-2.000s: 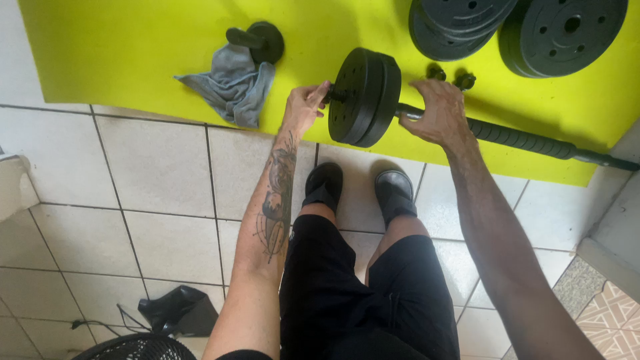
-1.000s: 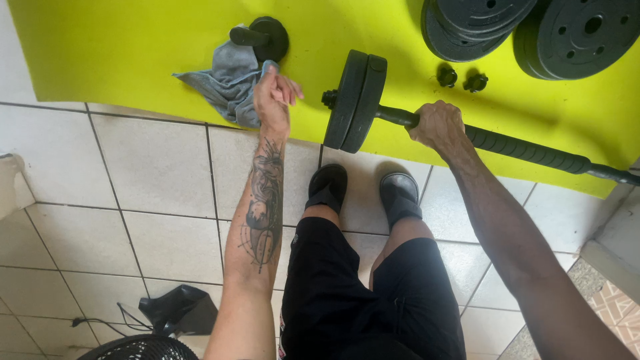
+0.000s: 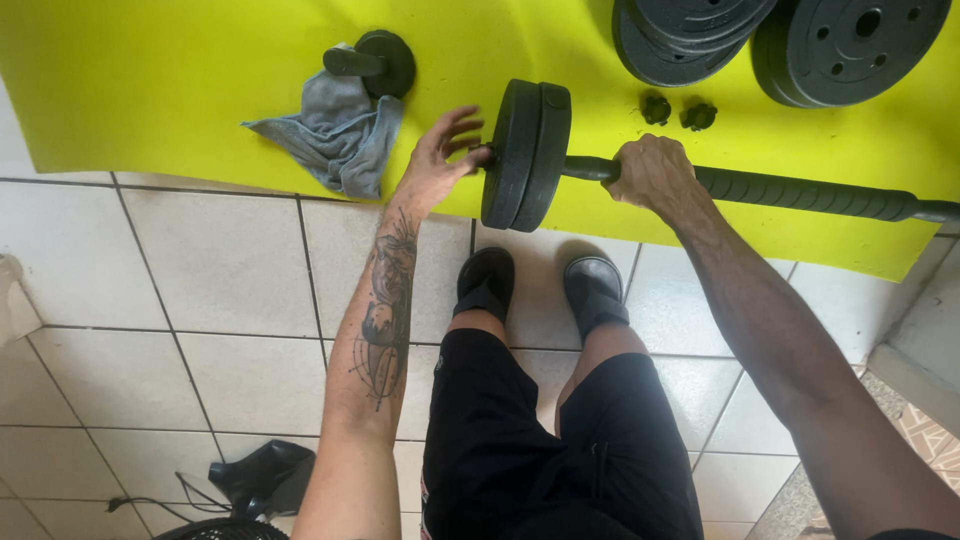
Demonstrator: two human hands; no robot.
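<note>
My right hand [image 3: 651, 171] is closed around the padded barbell bar [image 3: 810, 193], to the right of two black weight plates [image 3: 527, 155] fitted on its left end. At that end, a dark collar nut [image 3: 486, 156] shows beyond the plates. My left hand [image 3: 441, 161] is beside the nut with its fingers spread and blurred; the thumb is near or against it, and I cannot tell whether they touch. Left of that hand, a grey-blue cloth [image 3: 341, 135] lies crumpled against a black push-up handle or similar stand with a round base [image 3: 395, 64].
A yellow-green mat [image 3: 187, 90] lies under the equipment. Stacked plates [image 3: 694, 30] and larger plates [image 3: 855, 52] are at the upper right, near two loose collar nuts [image 3: 656, 110]. My feet stand on white tile, with a fan [image 3: 225, 529] and a black hairdryer-like object [image 3: 266, 474] at lower left.
My left hand was at the bar end two seconds back, then over by the cloth, and is now back beside the nut. My right hand has closed around the bar.
</note>
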